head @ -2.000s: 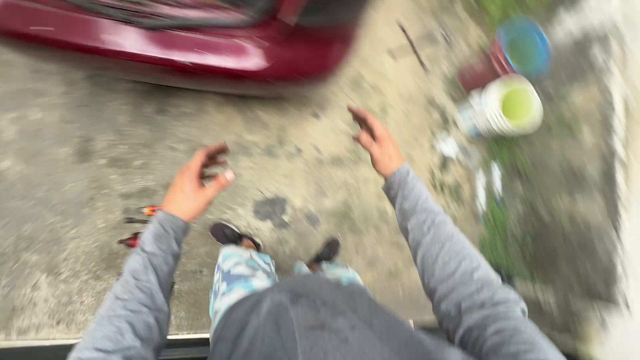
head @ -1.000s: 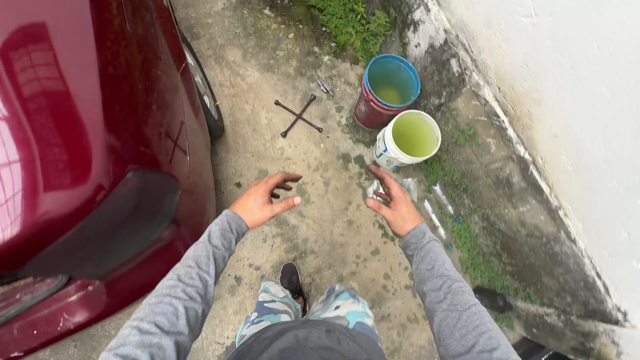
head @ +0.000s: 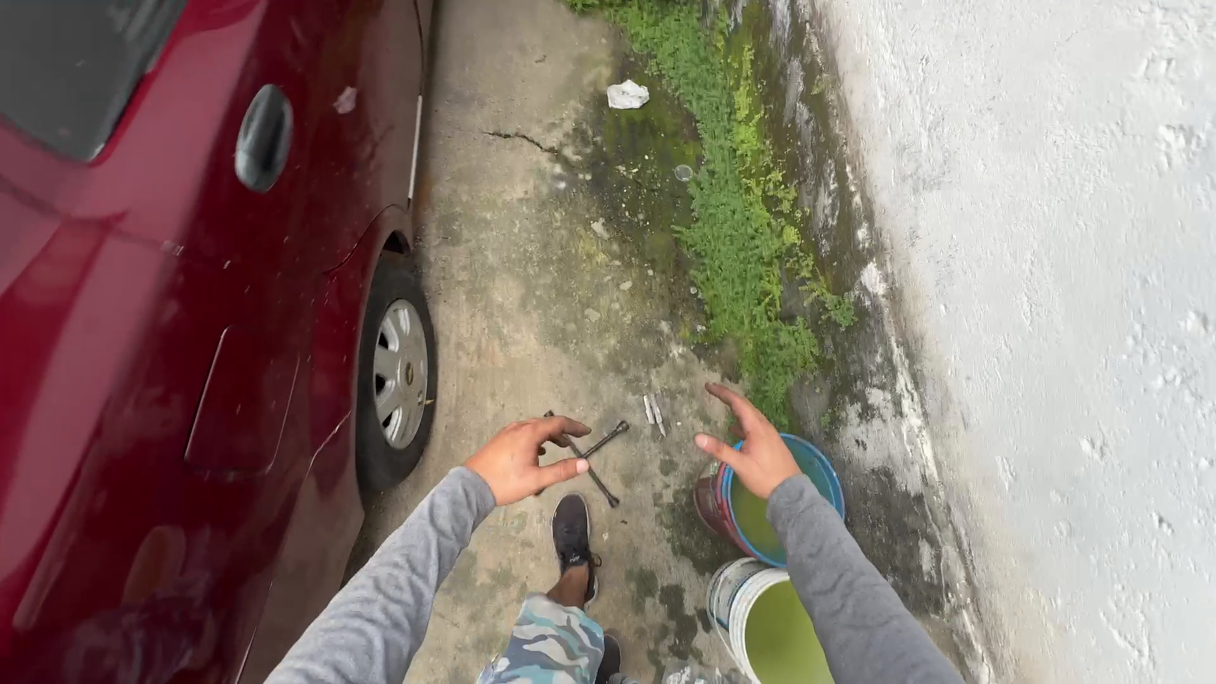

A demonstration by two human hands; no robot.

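My left hand is held out empty with its fingers apart, above a four-way lug wrench that lies on the concrete and is partly hidden by the hand. My right hand, also empty and spread, is over the near rim of a red bucket with a blue rim, which holds greenish liquid. Just below it stands a white bucket with yellow-green liquid, partly covered by my right forearm. Small silvery pieces lie on the ground between my hands.
A dark red car with its wheel borders the left side. A rough white wall runs along the right, with green weeds at its foot. A crumpled white scrap lies farther ahead.
The view has swung considerably, and the car's wheel and side now show at the left. The buckets and lug wrench appear nearer my feet than a second ago. Both hands remain empty.
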